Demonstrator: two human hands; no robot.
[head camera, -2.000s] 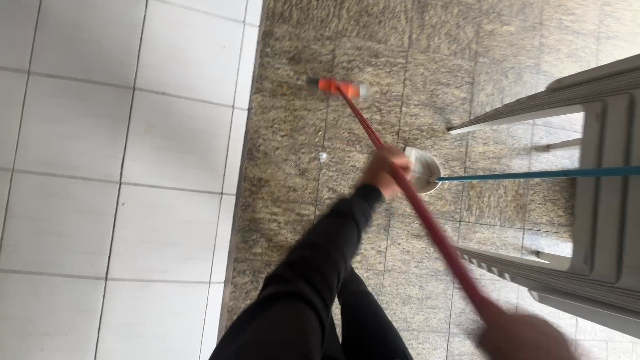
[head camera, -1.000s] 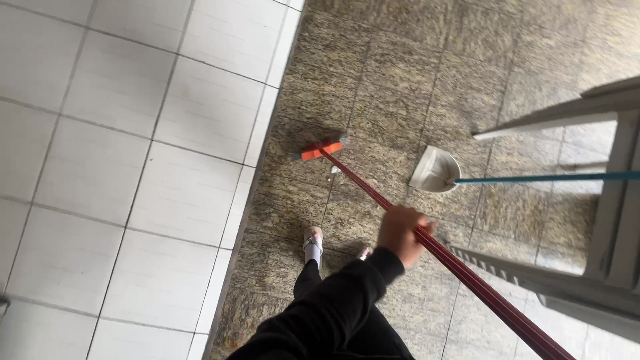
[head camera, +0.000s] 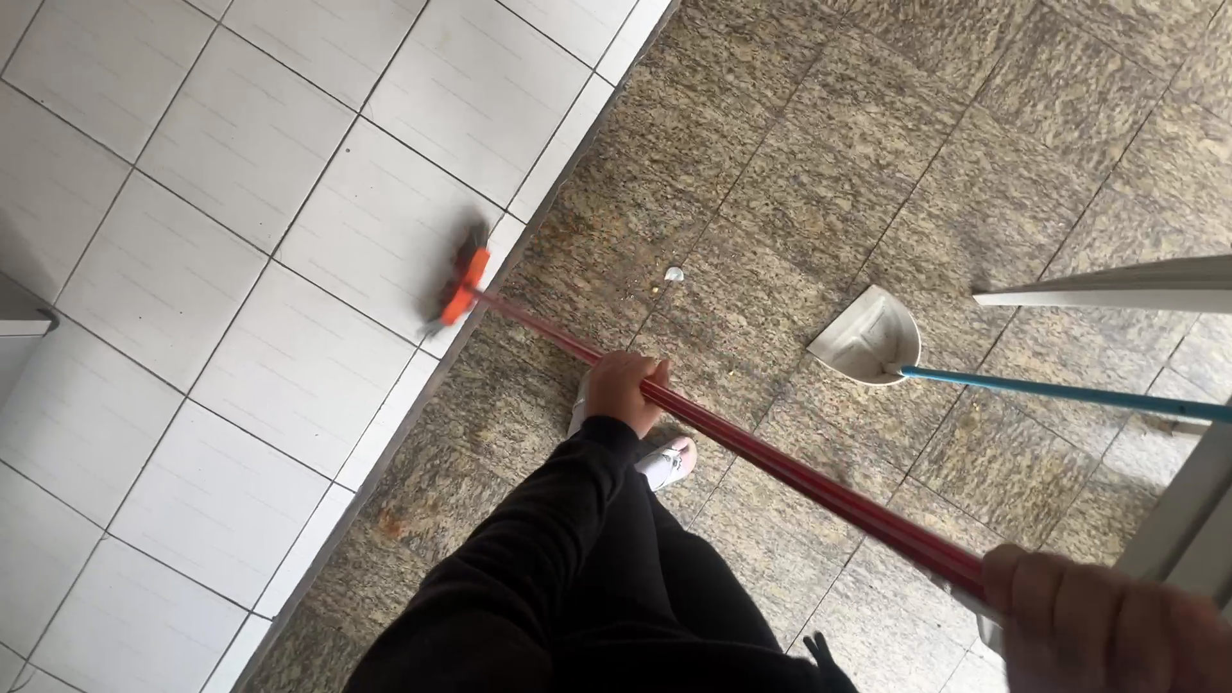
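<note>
My left hand (head camera: 624, 390) is closed around the red handle of a broom (head camera: 770, 452), partway along it. My right hand (head camera: 1107, 616), at the lower right, grips the same handle near its upper end. The orange broom head (head camera: 465, 287) is blurred and lies over the white tiles beside the dark edge. On the speckled stone floor, a small white scrap (head camera: 674, 274) and some crumbs lie to the right of the head. Farther right sits a white dustpan (head camera: 871, 339) with a long blue handle (head camera: 1059, 389), its wide side facing left.
White tiles (head camera: 221, 318) border the stone floor along a dark edge (head camera: 332, 539). Pale chair-like furniture (head camera: 1107, 286) stands at the right, one leg reaching toward the dustpan. My feet (head camera: 669, 464) are just below my left hand. A grey object (head camera: 24, 322) shows at the left edge.
The broom head has moved left from the stone floor to over the white tiles. My right hand, out of view one second ago, shows at the lower right. The view has turned.
</note>
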